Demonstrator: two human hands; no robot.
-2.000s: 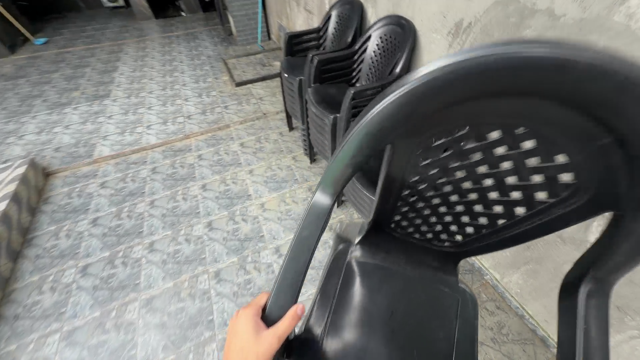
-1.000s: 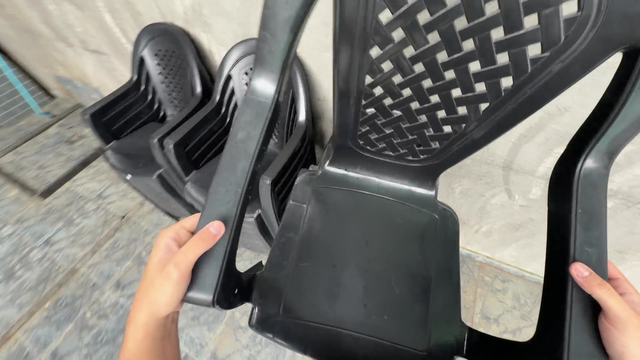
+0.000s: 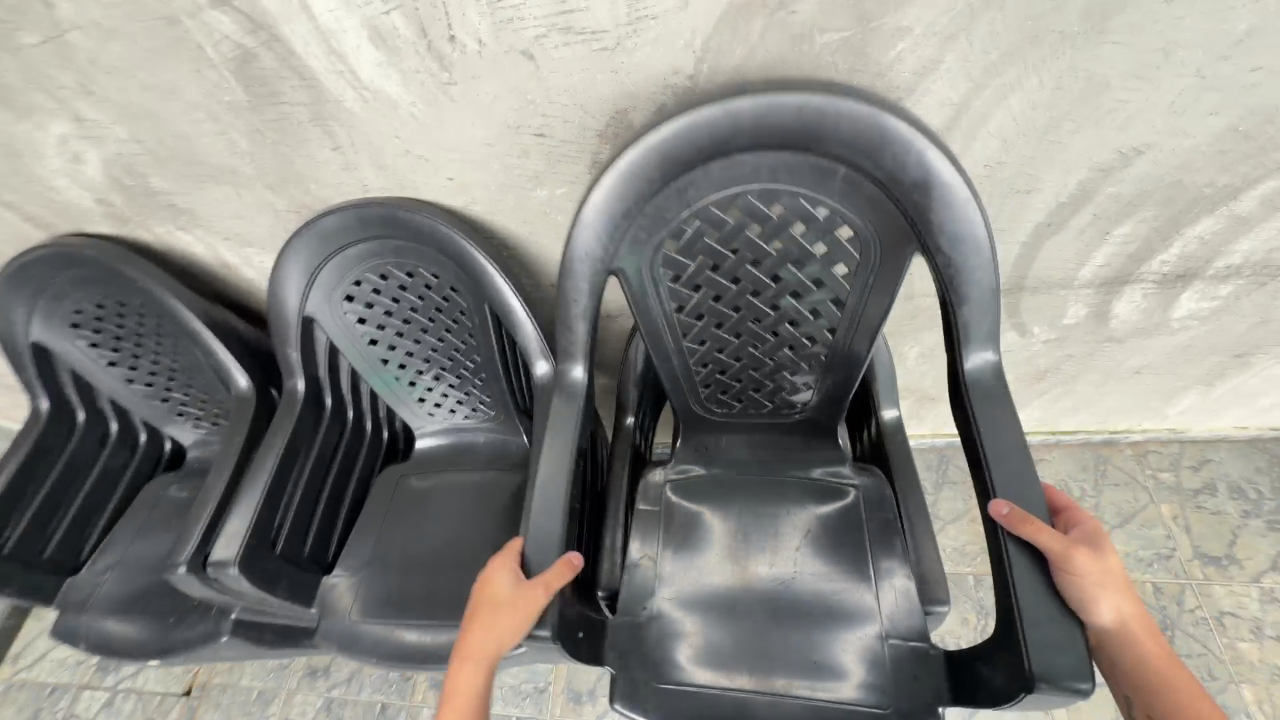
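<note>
A black plastic armchair point(image 3: 770, 560) with a lattice back faces me, its back toward the wall. My left hand point(image 3: 510, 605) grips its armrest at the left, thumb on top. Around the armrest at the right my right hand point(image 3: 1080, 560) is closed, with the thumb on the inner side. Behind and partly beneath this chair show the armrests of more black chairs point(image 3: 915, 520); most of them is hidden. Whether the held chair rests on them I cannot tell.
Two stacks of similar chairs, a middle one point(image 3: 430, 540) and a far left one point(image 3: 130, 580), stand against the grey plastered wall point(image 3: 450, 100). The middle stack is close beside the held chair. The floor has grey patterned tiles point(image 3: 1180, 520).
The view has swung to the wall. Two seconds ago only my left hand showed on the chair; one second ago both hands held it. The chair is now in front of other chairs by the wall.
</note>
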